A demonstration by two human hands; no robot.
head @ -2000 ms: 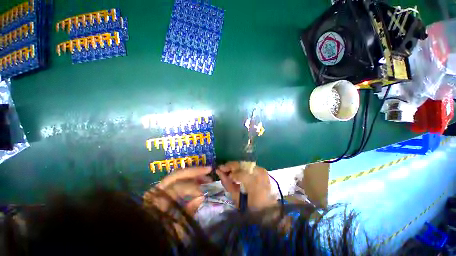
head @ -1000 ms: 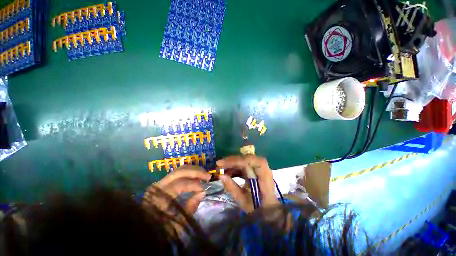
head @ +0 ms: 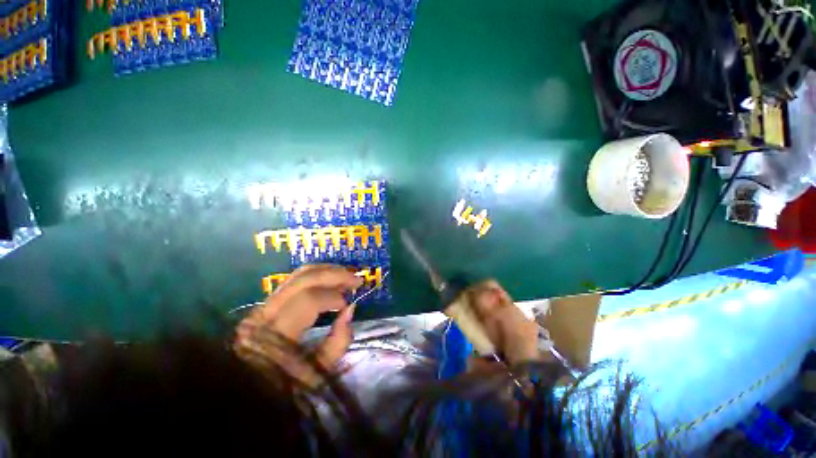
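Observation:
A blue PCB panel (head: pixel 338 219) with three rows of yellow-orange parts lies on the green mat in front of me. My left hand (head: pixel 304 309) is at its lower edge and pinches a thin solder wire (head: pixel 369 291) whose end is over the bottom row. My right hand (head: pixel 505 326) holds the soldering iron (head: pixel 469 315) by its tan grip. The blurred barrel points up and left, its tip just right of the panel, apart from it. A few loose yellow-orange parts (head: pixel 471 217) lie right of the panel. Hair covers the bottom of the view.
A bare blue panel (head: pixel 352 49) lies at the top middle. Part-filled panels (head: pixel 164 40) lie at the top left. At the right stand a white tip-cleaning cup (head: pixel 637 175), a black fan (head: pixel 662 72), black cables and a red thing (head: pixel 799 221).
The small yellow part between my hands no longer shows there. My right hand has moved right, away from my left, and the iron is tilted. Solder wire now shows at my left fingers.

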